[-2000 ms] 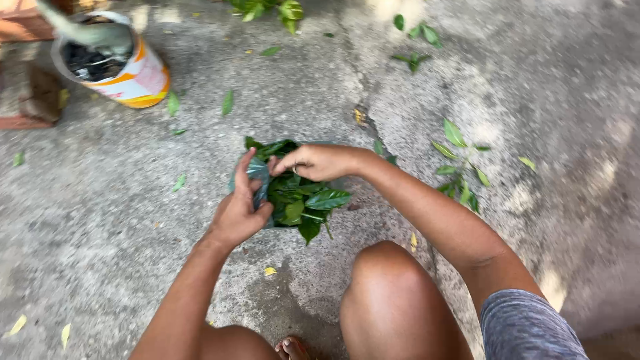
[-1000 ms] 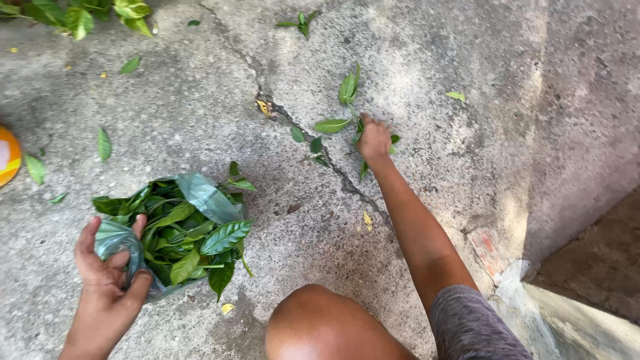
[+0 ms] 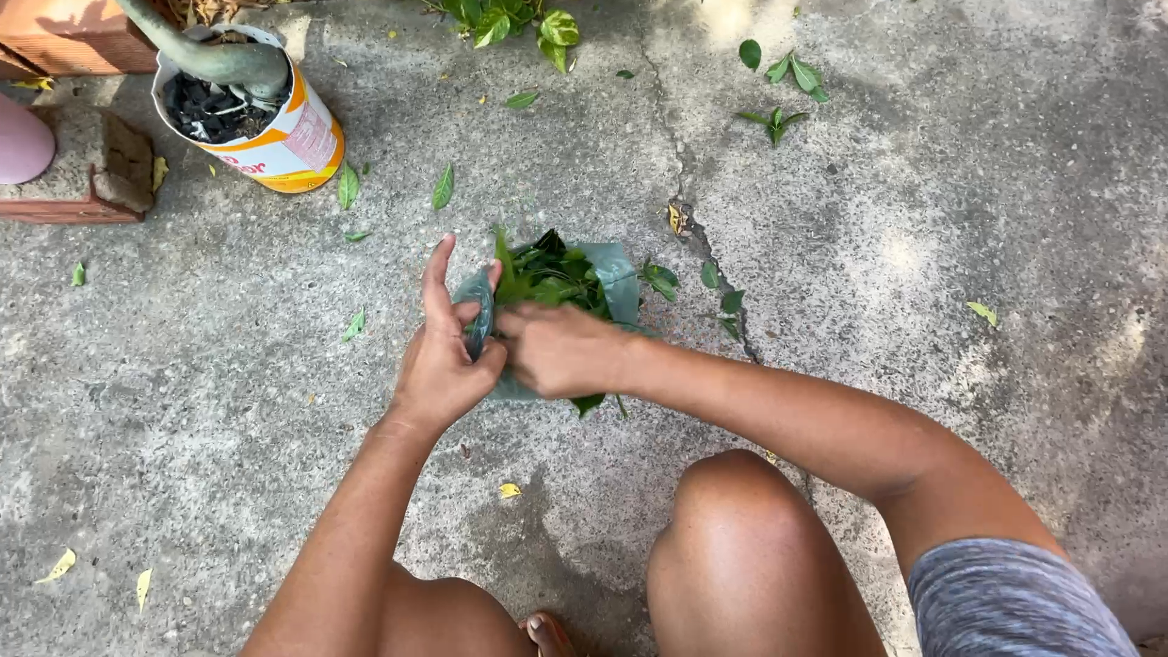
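Observation:
A thin bluish-green plastic bag (image 3: 617, 278) lies on the concrete ground, its mouth spread around a heap of green leaves (image 3: 557, 272). My left hand (image 3: 447, 351) pinches the bag's left rim between thumb and fingers, with the index finger raised. Over the leaves at the bag's opening is my right hand (image 3: 570, 349), blurred, its fingertips down among them; whether it grips any leaves cannot be seen. A few leaves stick out below my right wrist. Just right of the bag, a small leafy sprig (image 3: 659, 278) rests on the ground.
A potted plant in a reused white and orange container (image 3: 306, 137) stands at upper left, beside a brick (image 3: 119, 169) and a pink pot (image 3: 20, 144). Variegated leaves (image 3: 525, 23) hang in at the top. Loose leaves (image 3: 774, 123) are scattered about, and a crack (image 3: 707, 246) crosses the concrete.
My right hand has come back from the leaves on the ground at the right to the bag. Several leaves that lay there are gone from that spot. My left hand still holds the bag's rim.

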